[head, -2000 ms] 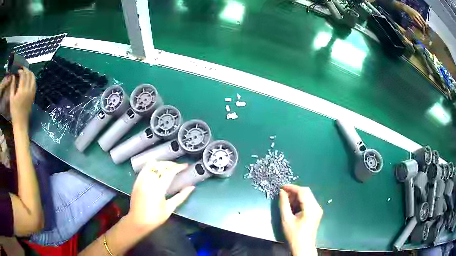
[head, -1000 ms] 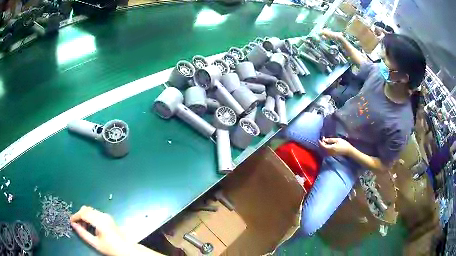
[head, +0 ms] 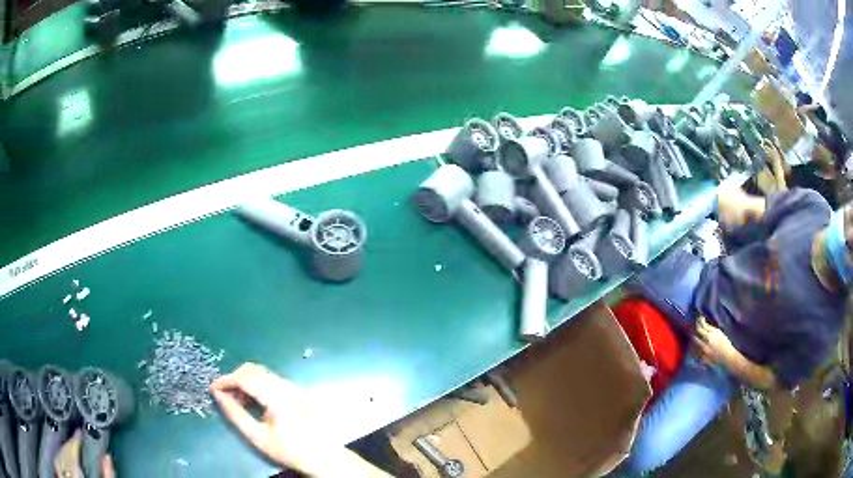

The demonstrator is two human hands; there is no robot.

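A loose pile of tiny grey pieces (head: 181, 372) lies on the green bench top. My right hand (head: 257, 411) is at the right edge of the pile, thumb and forefinger close together at it; whether they pinch a piece cannot be told. My left hand (head: 71, 459) is at the bottom left, mostly cut off by the picture's edge and hidden by the housings. Its fingers are around the handle of the rightmost grey housing (head: 101, 401) in a row, whose open round end with spokes faces up.
A single grey housing (head: 335, 245) lies beyond the pile. Small white pieces (head: 80, 321) lie at the left. A large heap of housings (head: 561, 187) is at the right. An open carton (head: 561, 411) stands below the bench edge, near a seated person (head: 776, 280) on a red stool (head: 650, 341).
The view has swung right to the heap and seated person, then partly back left. My left hand, out of view one second ago, shows again in part. My right hand stays at the pile.
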